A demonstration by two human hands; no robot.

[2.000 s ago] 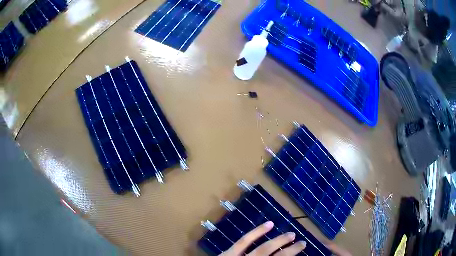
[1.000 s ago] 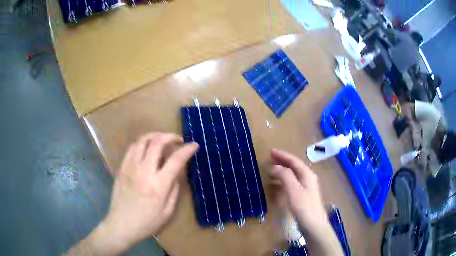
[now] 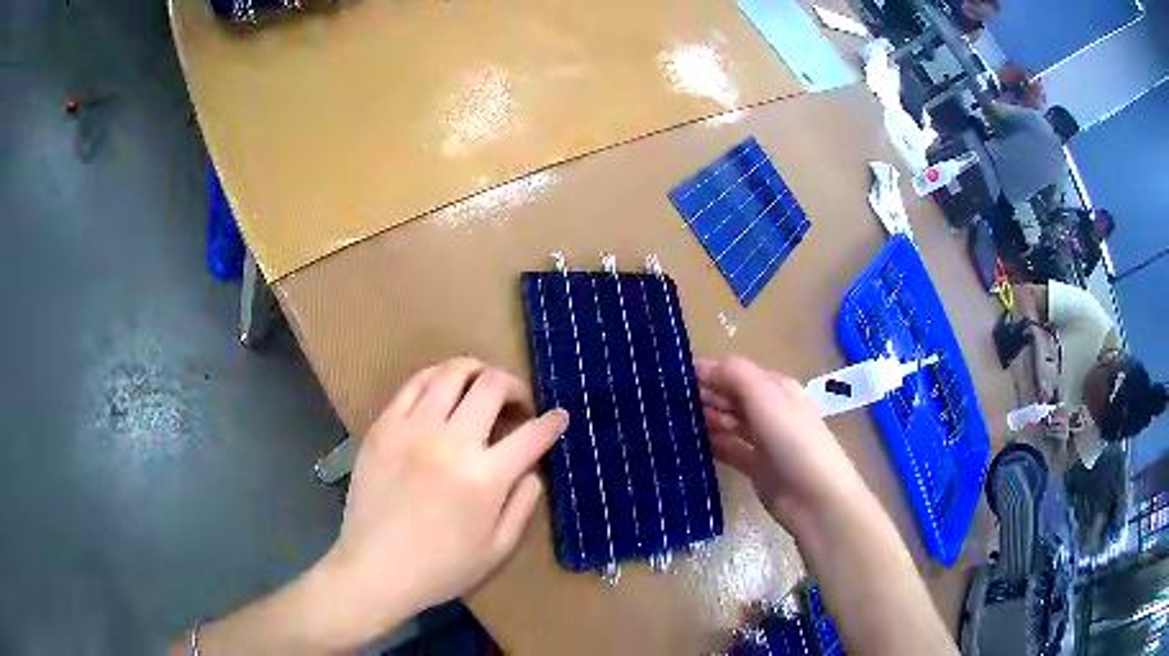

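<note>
A dark blue cell stack (image 3: pixel 626 417) lies flat on the bench in front of me, with silver ribbon ends sticking out at its far and near edges. My left hand (image 3: pixel 442 481) is at its left side, thumb on the top near the left edge, the other fingers curled beside it. My right hand (image 3: pixel 776 429) is at its right side, with the fingertips against the right edge; part of that edge is hidden. The two hands hold the stack between them.
A brighter blue separate cell (image 3: pixel 744 221) lies beyond the stack. A white squeeze bottle (image 3: pixel 849 387) leans on the blue parts tray (image 3: pixel 900 459). More cells (image 3: pixel 785 631) are cut off at the bottom. A grey device (image 3: pixel 1020 513) and seated people (image 3: pixel 1074 327) are at right.
The view has swung left from the other piles to this stack. Since a second ago, my right hand has closed in to its right edge; my left hand stays at the left edge.
</note>
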